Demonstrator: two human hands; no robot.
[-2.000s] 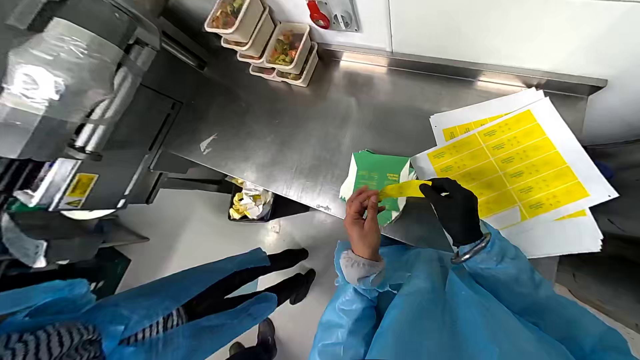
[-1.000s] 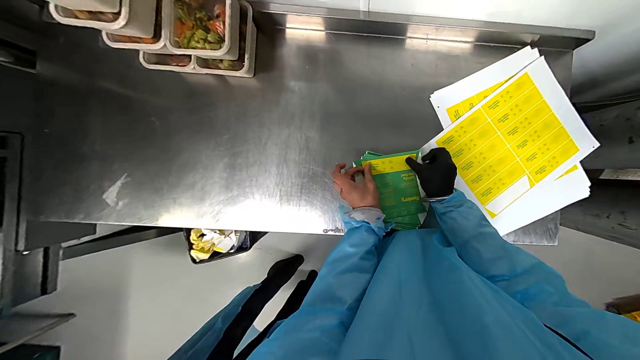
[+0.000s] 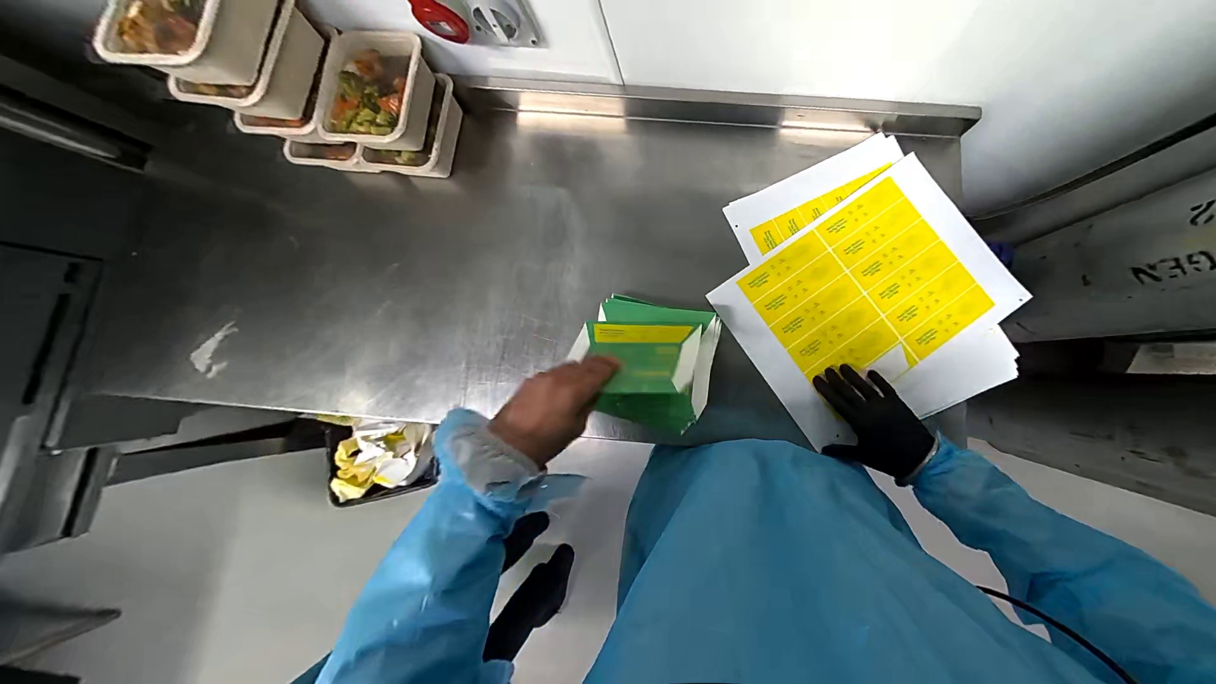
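Observation:
A stack of green printed card sleeves (image 3: 646, 375) lies at the front edge of the steel counter, a yellow label (image 3: 642, 333) across the top one. My left hand (image 3: 556, 404), bare and slightly blurred, is at the stack's left side; its fingertips overlap the top sleeve, and whether they grip it cannot be told. To the right lie overlapping white sheets of yellow labels (image 3: 864, 275). My right hand (image 3: 874, 418), in a black glove, rests with spread fingers on the lower edge of the top sheet, beside a bare white gap in its labels.
Stacked trays of food (image 3: 370, 95) stand at the counter's back left, below a red-handled wall fitting (image 3: 465, 21). Under the front edge is a black bin (image 3: 380, 461) with crumpled yellow and white paper. Another person's dark shoes (image 3: 537, 589) show on the floor below.
My right hand has moved right, from the green sleeves to the label sheets. The yellow strip between my hands two seconds ago now lies on the top sleeve. My left hand has shifted toward the sleeve's lower left.

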